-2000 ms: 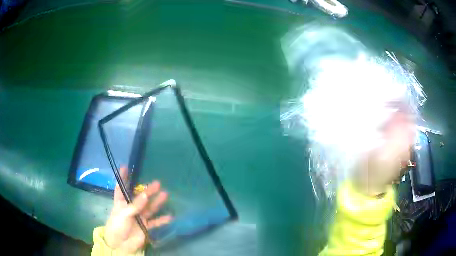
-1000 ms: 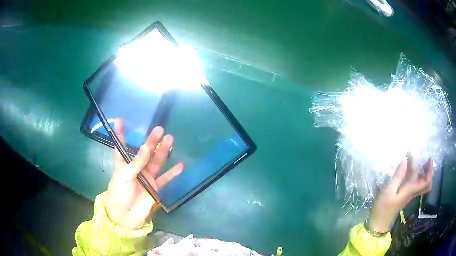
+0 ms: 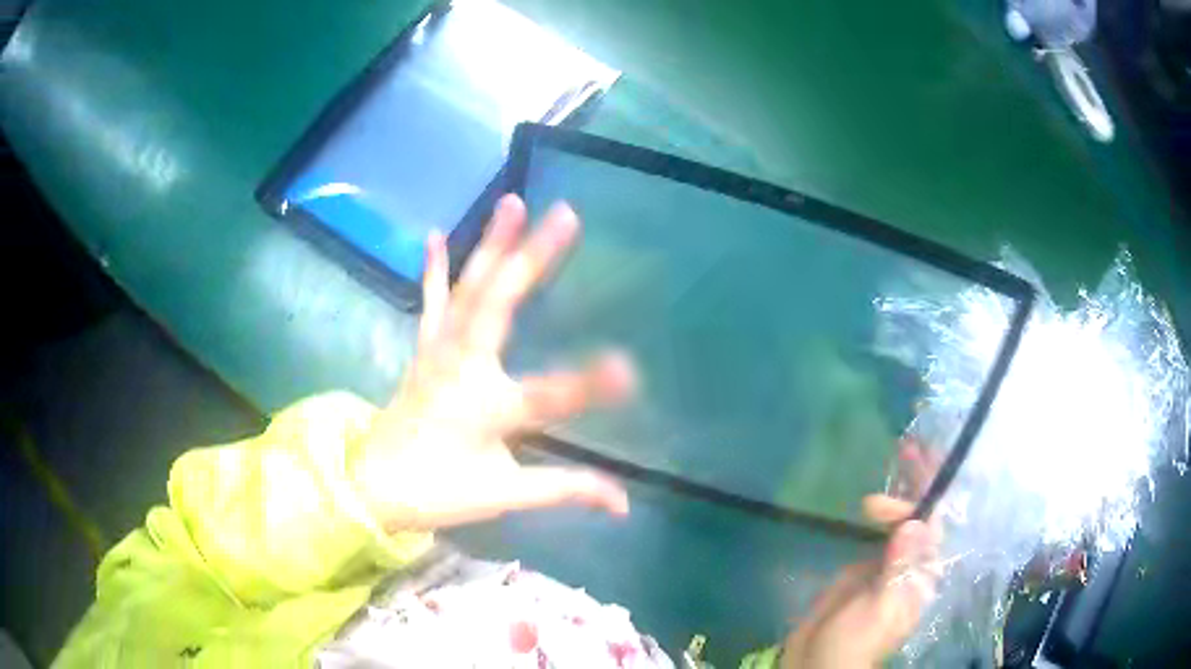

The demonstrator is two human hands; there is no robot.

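A touch panel (image 3: 745, 183), see-through with a black border, is held tilted above the bench mat. My right hand (image 3: 882, 595) grips its lower right corner between thumb and fingers. My left hand (image 3: 483, 379) is spread open at the panel's left end, with fingertips over or beside the glass; whether they touch it is unclear. A display module or stack (image 3: 379, 170) with dark frame and grey-blue face lies behind, at upper left, partly overlapped by the panel's corner.
A glaring, crinkled heap of clear film (image 3: 1078, 418) lies at the right, partly behind the panel. A dark-framed piece (image 3: 1091, 608) shows at lower right. A pale object (image 3: 1078, 92) stands at upper right. The green bench mat (image 3: 170, 261) curves away at the left, with floor beyond.
The panel has moved from my left hand to my right hand and swung rightward. My left hand has opened away from its edge. My right hand has left the film heap. The view has shifted.
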